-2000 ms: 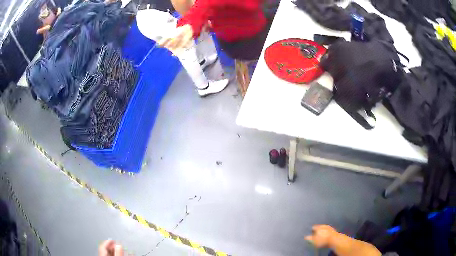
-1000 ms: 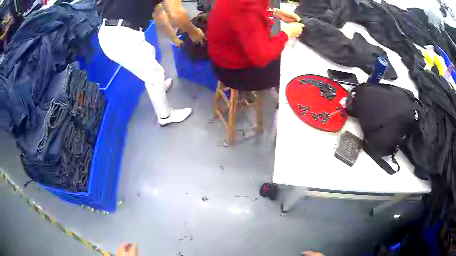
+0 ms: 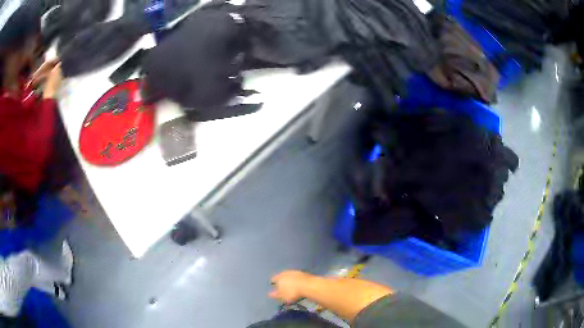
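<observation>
My right hand (image 3: 289, 286) is at the bottom centre, over the floor, with its forearm coming in from the lower right. It is blurred; it looks empty, with fingers loosely bent and slightly apart. My left hand is out of the picture. Nearest on the right, a blue turnover bin (image 3: 419, 254) stands on the floor, heaped with dark garments (image 3: 435, 173) that bulge over its rim. My hand is left of the bin and does not touch it.
A white worktable (image 3: 141, 221) at left bears a red tray (image 3: 115, 144), a grey box (image 3: 178, 141), a black backpack (image 3: 192, 64) and dark garments. A person's red sleeve (image 3: 25, 134) is at far left. Brown cloth (image 3: 464, 64) hangs behind the bin. Striped tape (image 3: 528, 253) runs along the right.
The view has swung right: table and tray have shifted left, and the dark-filled bin has come into full view. The denim bin and my left hand have left the picture; my right forearm shows again.
</observation>
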